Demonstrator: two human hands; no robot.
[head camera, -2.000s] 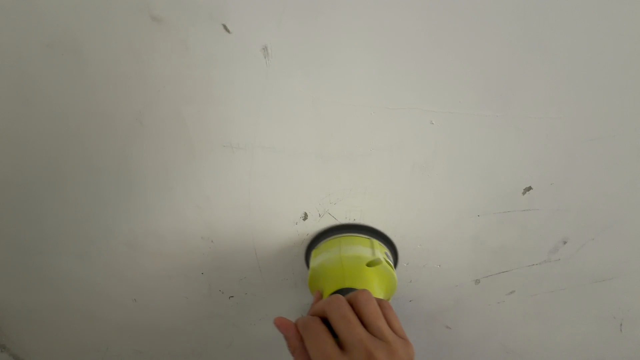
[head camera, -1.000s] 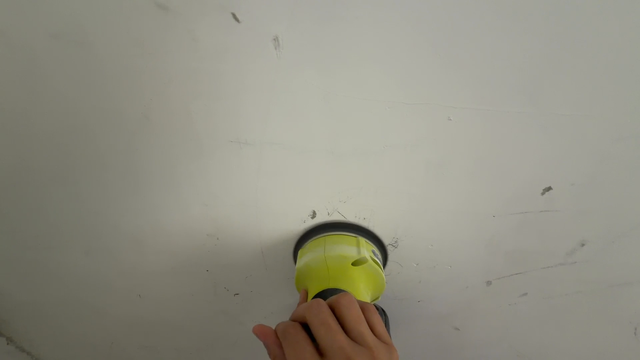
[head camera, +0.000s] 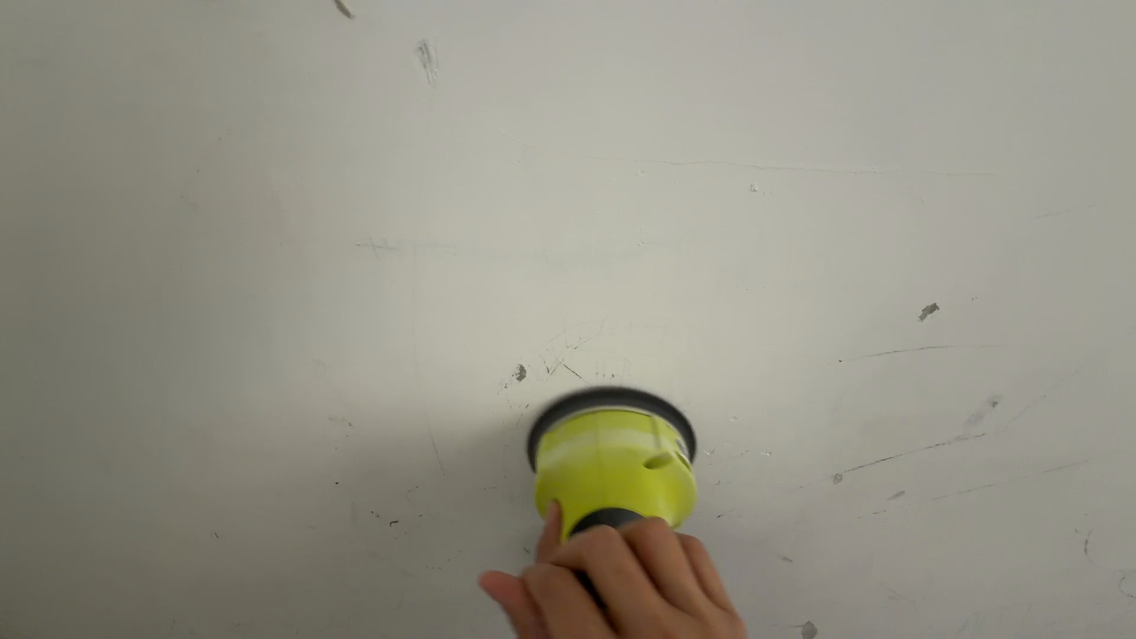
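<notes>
A lime-green power sander (head camera: 612, 461), with a round black pad at its front, lies against a scuffed off-white wall-like surface (head camera: 692, 266). Its pad edge looks blurred. My right hand (head camera: 635, 581) comes in at the bottom edge and is closed around the sander's dark grip, with the knuckles up and one digit sticking out to the left. The rest of the grip is hidden under the fingers. Just up and left of the pad is a small dark chip (head camera: 520, 373) with fine scratches beside it. My left hand is out of view.
The pale surface fills the view. It bears a larger dark chip (head camera: 928, 311) at right, a long slanting scratch (head camera: 914, 452) below that, a thin crack-like line (head camera: 754, 165) above, and a grey scuff (head camera: 428, 60) at upper left. Shadow lies left of the sander.
Against the marks on the surface, the sander first shifted a little left, then back right over the last second. My right hand has kept hold of it throughout.
</notes>
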